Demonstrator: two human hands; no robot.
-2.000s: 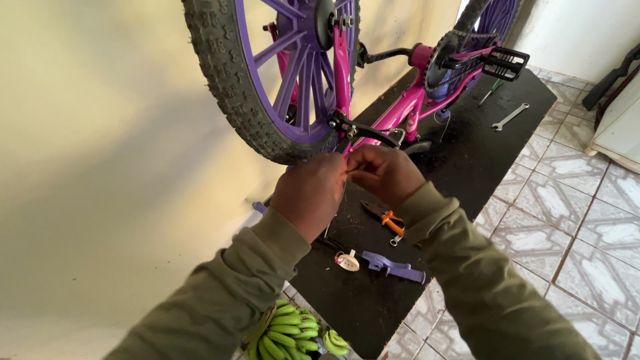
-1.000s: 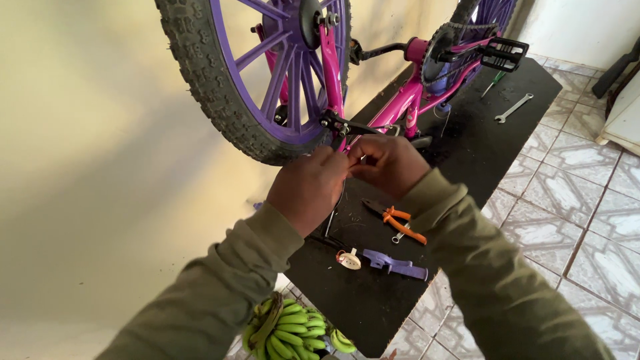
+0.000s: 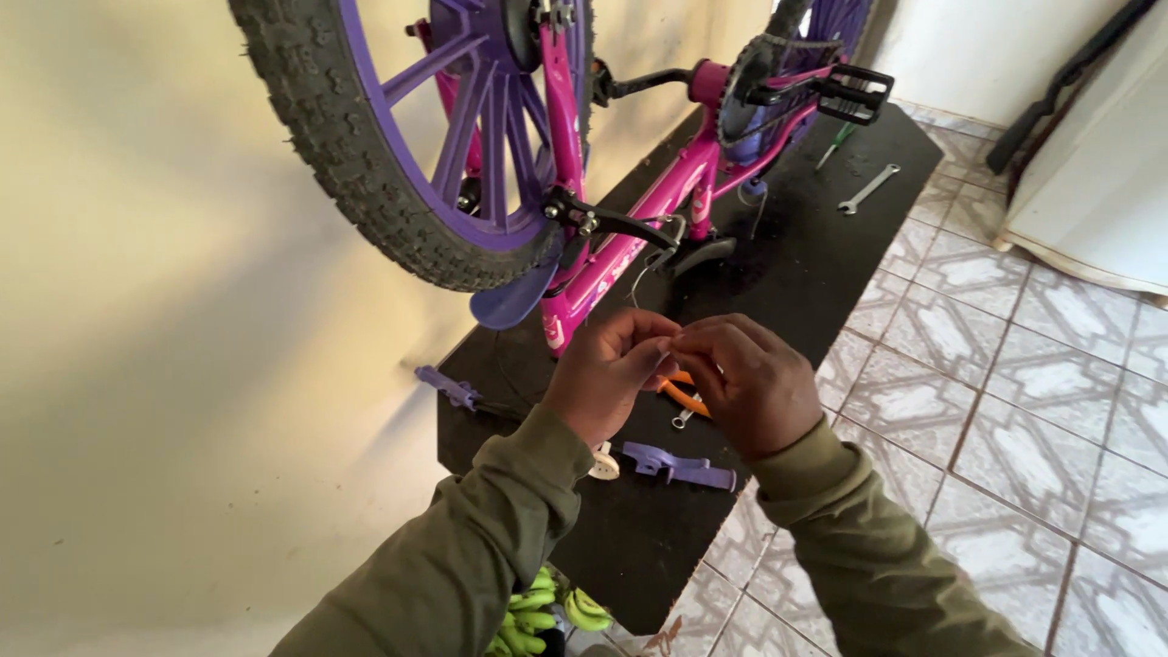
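A pink bicycle frame (image 3: pixel 671 196) stands upside down on a black tabletop (image 3: pixel 794 265), its purple-spoked wheel with a knobby tyre (image 3: pixel 356 192) at the upper left. My left hand (image 3: pixel 616 374) and my right hand (image 3: pixel 753 379) meet at the fingertips just below the frame and the black brake arm (image 3: pixel 630 226). The fingers of both are pinched together; whatever may be between them is too small or hidden to name. Orange-handled pliers (image 3: pixel 684 398) lie partly hidden beneath my hands. Nearer me is a purple grip with brake lever (image 3: pixel 680 464), beside a whitish oval piece (image 3: pixel 604 464).
A combination wrench (image 3: pixel 869 190) and a green-handled screwdriver (image 3: pixel 836 146) lie on the tabletop's far right part. Another purple grip with lever (image 3: pixel 447 387) is by the wall side. Green bananas (image 3: pixel 529 616) sit below the near edge. The pedal (image 3: pixel 855 94) sticks out over the table.
Both hands have moved away from the brake arm and the frame, toward the right and over the pliers, with fingertips still together. The pliers, in full view earlier, are now partly covered.
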